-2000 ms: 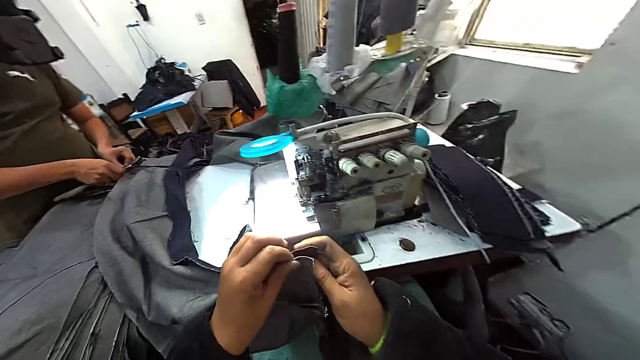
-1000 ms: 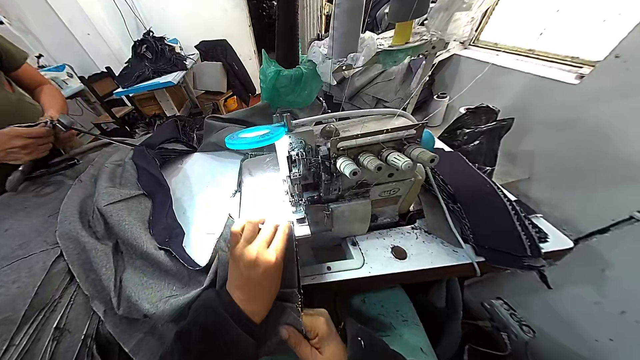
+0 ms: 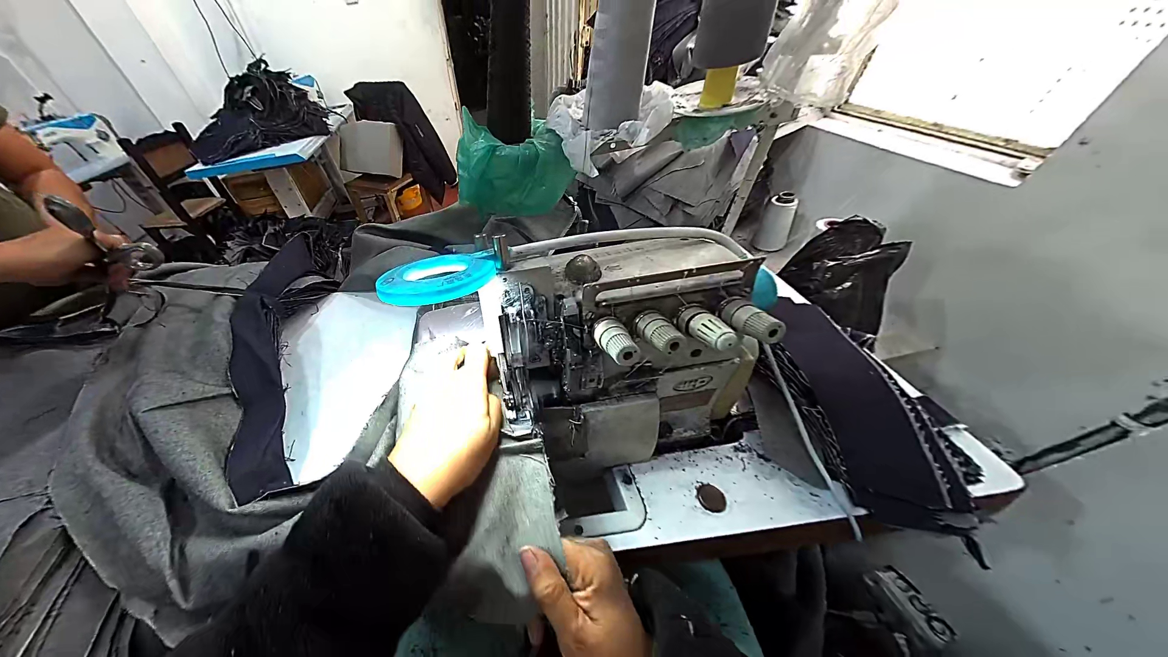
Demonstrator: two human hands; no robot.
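Observation:
An overlock sewing machine (image 3: 639,356) stands on a white table, its lamp-lit needle area facing my left hand. A grey fabric piece (image 3: 511,520) runs from beside the presser foot down towards me. My left hand (image 3: 452,429) lies on this fabric just left of the needle area, fingers pointing away from me. Lower down, my right hand (image 3: 584,593) grips the fabric's near right edge, thumb on top. A bright blue ring-shaped roll (image 3: 436,279) sits at the machine's upper left. More grey cloth with a dark navy band (image 3: 260,383) spreads at the left.
A co-worker's hands (image 3: 114,255) hold scissors at the far left. Dark cut pieces (image 3: 867,411) are stacked right of the machine on the table. Behind are a green plastic bag (image 3: 511,164), fabric rolls and a thread cone (image 3: 777,222). A black bag (image 3: 849,269) stands by the wall.
Two seconds ago both my hands were together in front of the machine. My left hand has since moved forward beside the needle area, and the fabric now lies along the machine. The co-worker now holds scissors.

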